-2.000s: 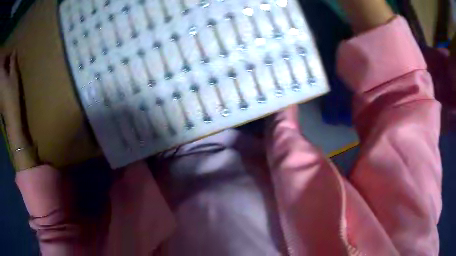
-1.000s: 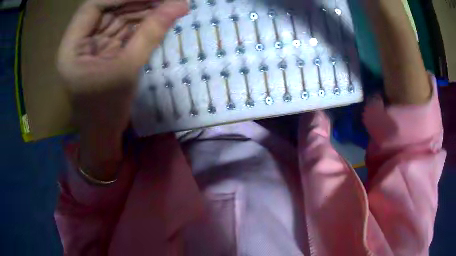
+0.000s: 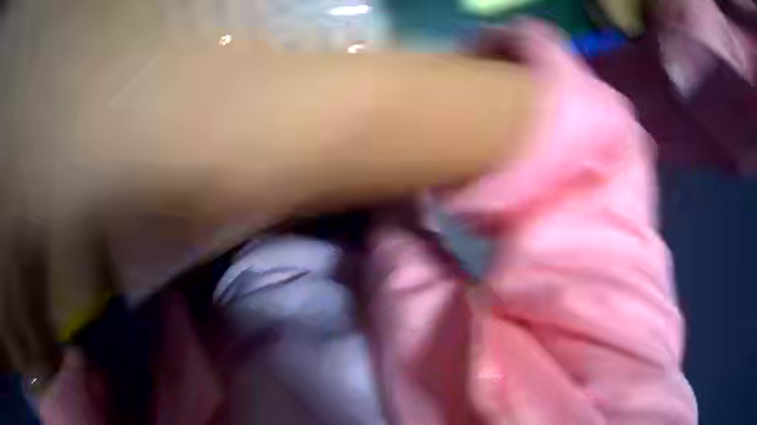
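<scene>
The white foam board (image 3: 286, 25) is mostly hidden behind my right forearm. A blurred pale patch with bright glints shows at the top, and its lower edge shows faintly at the lower left. Single parts on it cannot be made out. My right hand (image 3: 108, 137) is stretched across to the left, over the board, and is heavily blurred; its fingers and anything in them cannot be told. My left hand (image 3: 33, 282) is at the left edge, dark and blurred, with its wrist low by the pink sleeve; its hold cannot be told.
Green mat (image 3: 427, 29) shows at the top, with a pale yellow slip (image 3: 498, 5) and a blue strip (image 3: 598, 43) on the right. Another person's pink sleeve (image 3: 705, 50) is at the upper right. A yellow strip (image 3: 83, 319) is at the lower left.
My right arm has swung from the upper right across the board to the left. My left hand has moved off the board's upper left, down to the left edge. The view has shifted and blurred.
</scene>
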